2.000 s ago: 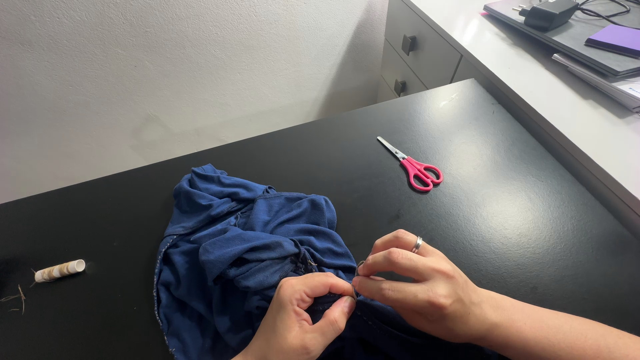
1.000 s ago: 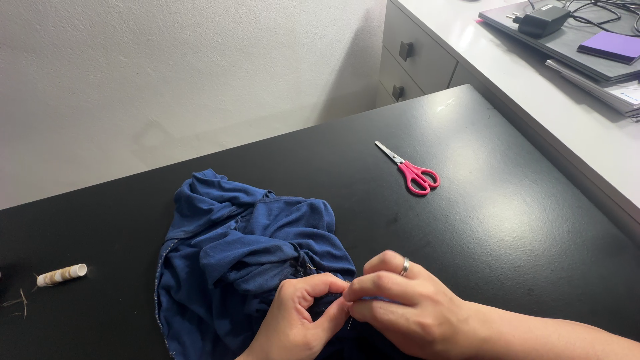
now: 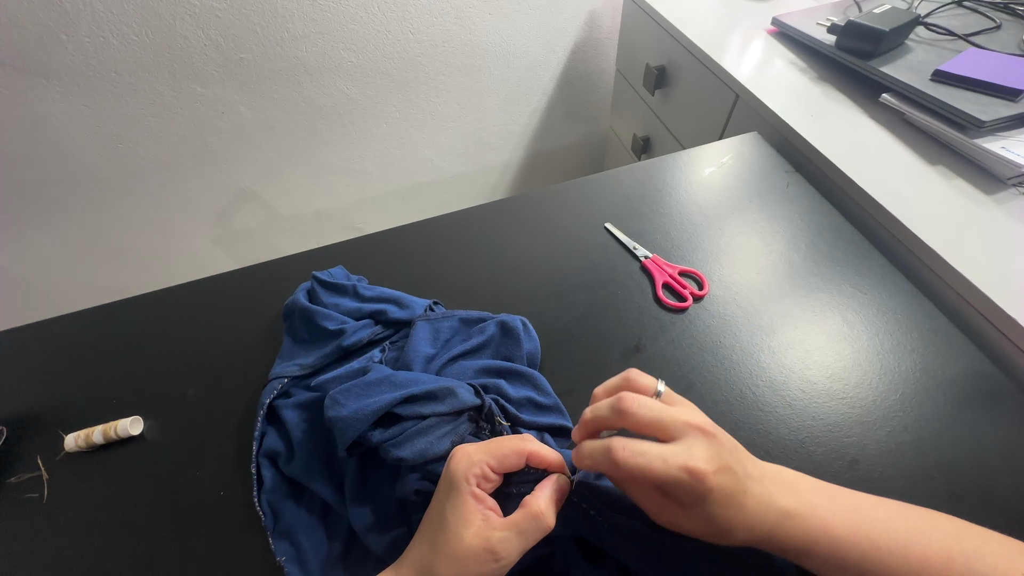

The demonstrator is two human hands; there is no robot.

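A crumpled dark blue garment [image 3: 448, 352] with pale stitching along its left edge lies on the black table. My left hand [image 3: 496, 500] pinches a bit of its fabric between thumb and forefinger, low in the centre. Just right of that pinch, my right hand [image 3: 672, 456], with a ring on one finger, has its fingers curled close to the fabric. A thin glint, like a needle or thread, shows at the left fingertips; what the right fingers hold is hidden. Pink-handled scissors [image 3: 660, 268] lie closed above the right hand. A small thread spool [image 3: 104, 434] rests at the far left.
Loose thread scraps [image 3: 42, 478] lie beside the spool. A white desk [image 3: 888, 144] adjoins the black table [image 3: 800, 336] on the right, bearing a laptop [image 3: 888, 80], a black power adapter [image 3: 876, 30], a purple pad [image 3: 980, 74] and papers [image 3: 960, 140]. A wall stands behind.
My right hand has drawn slightly away from the left fingertips, where the two hands met one second ago. The left hand keeps its pinch on the fabric.
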